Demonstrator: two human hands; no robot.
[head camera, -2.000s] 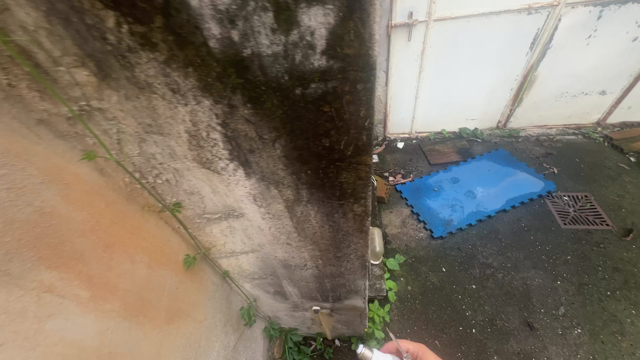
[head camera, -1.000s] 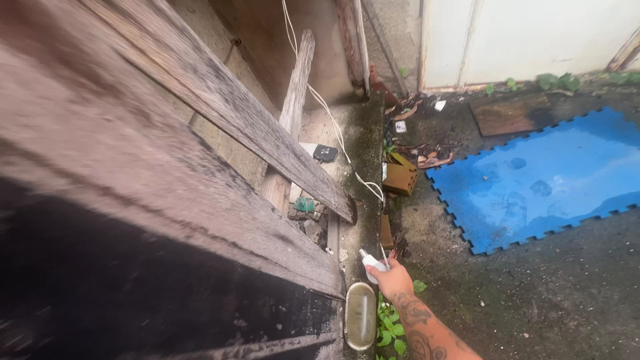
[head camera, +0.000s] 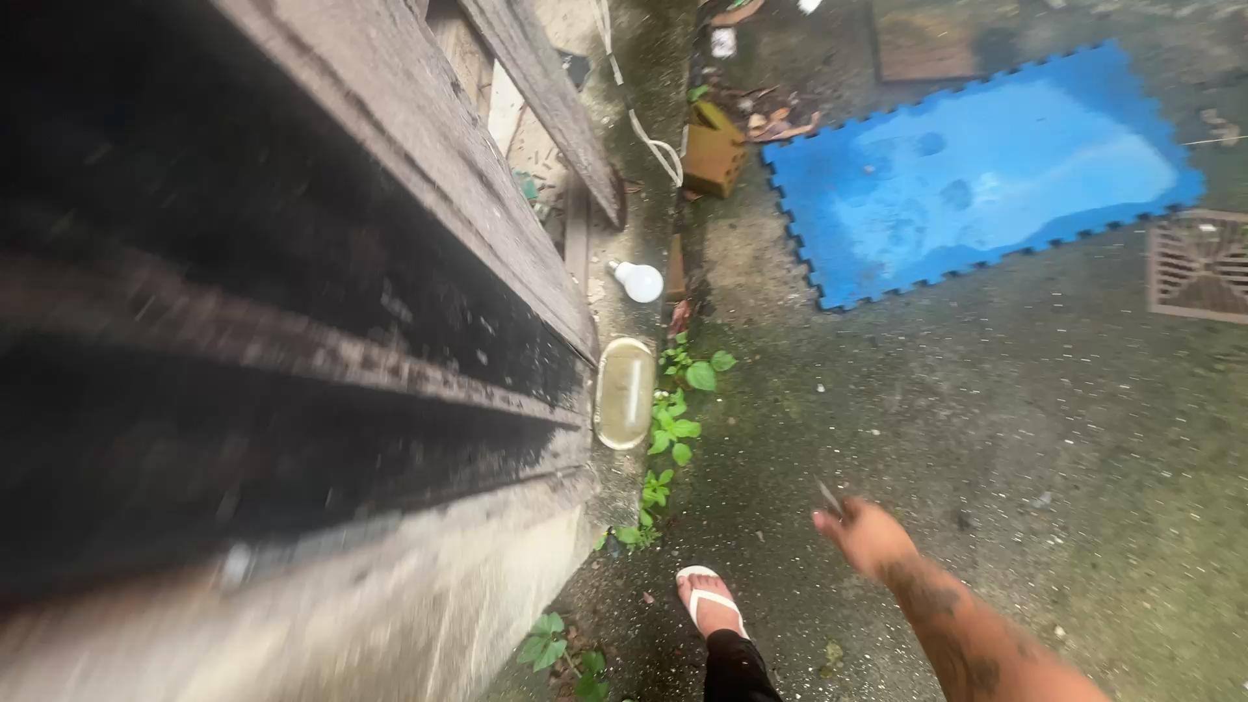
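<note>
My right hand (head camera: 866, 534) is over the concrete floor at the lower right, closed on a thin, pointed metal tool (head camera: 831, 497) whose exact kind I cannot tell. A white light bulb (head camera: 641, 282) lies on the concrete ledge, its base toward the wooden boards. Just below the bulb on that ledge is an oval glass lamp cover (head camera: 625, 394) with a pale rim. The bulb and the cover are apart from my hand, to its upper left. My left hand is out of view.
Weathered boards (head camera: 458, 185) and a dark wall fill the left. White cable (head camera: 643, 136) and a hollow brick (head camera: 715, 151) lie near the ledge. Weeds (head camera: 675, 429) edge it. A blue foam mat (head camera: 985, 175) and a floor drain (head camera: 1199, 265) are at right. My foot in a white flip-flop (head camera: 710, 597) is below.
The white bulb was in my right hand a second ago; it now lies on the ledge, let go. My hand has drawn back from the ledge. The view has tilted down.
</note>
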